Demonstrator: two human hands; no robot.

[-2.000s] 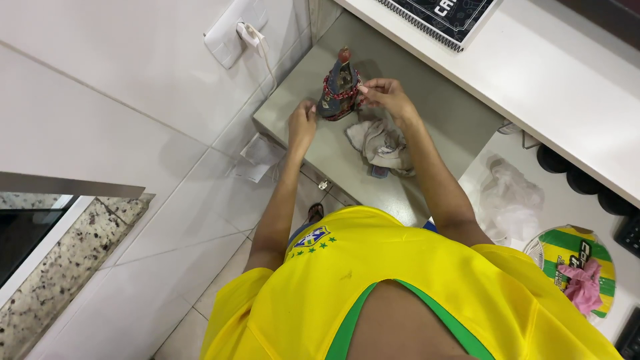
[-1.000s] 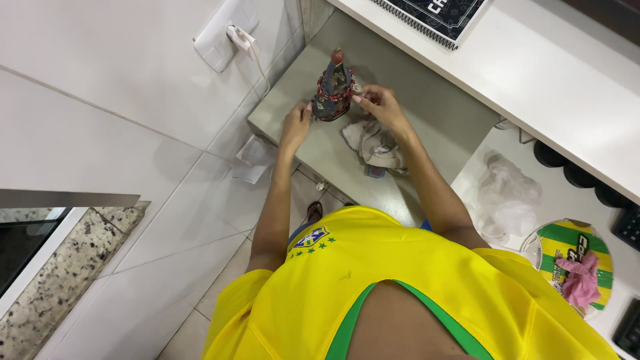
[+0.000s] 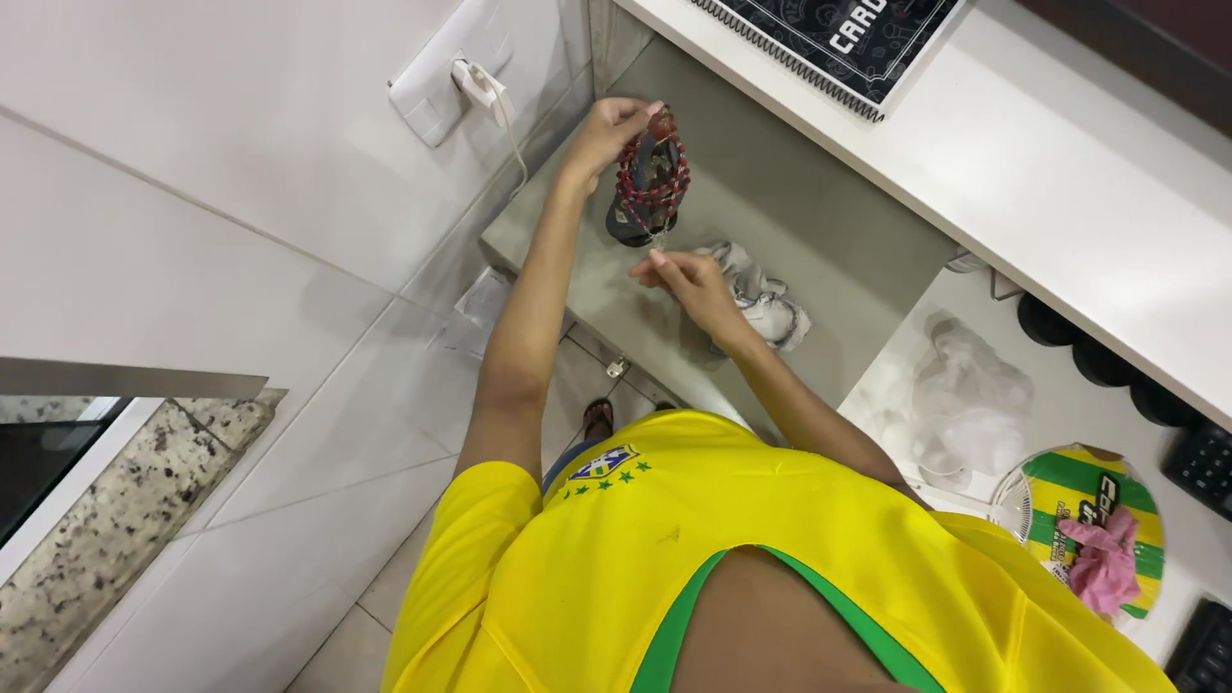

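A small dark figurine (image 3: 647, 183) with a reddish-brown top stands on the grey-green desk surface, a string of red beads (image 3: 664, 197) looped around it. My left hand (image 3: 621, 130) is at the figurine's top, thumb and finger closed on the upper part of the beads or the top itself; which one is not clear. Below the figurine's base, my right hand (image 3: 683, 279) pinches the lower end of the bead string between thumb and finger. Partly behind my right hand lies a crumpled grey-white cloth (image 3: 770, 306).
A spiral notebook (image 3: 837, 43) lies on the raised white shelf (image 3: 1049, 144). At the right are a clear plastic bag (image 3: 972, 395), a green-and-yellow round fan (image 3: 1059, 481) with a pink scrunchie (image 3: 1107, 558), and keyboards (image 3: 1203, 467). A plugged-in charger (image 3: 481, 91) is on the left wall.
My left hand has moved from beside the figurine's base up to its top. My right hand has moved from the figurine's side to below its base, and the beads now hang lower along it.
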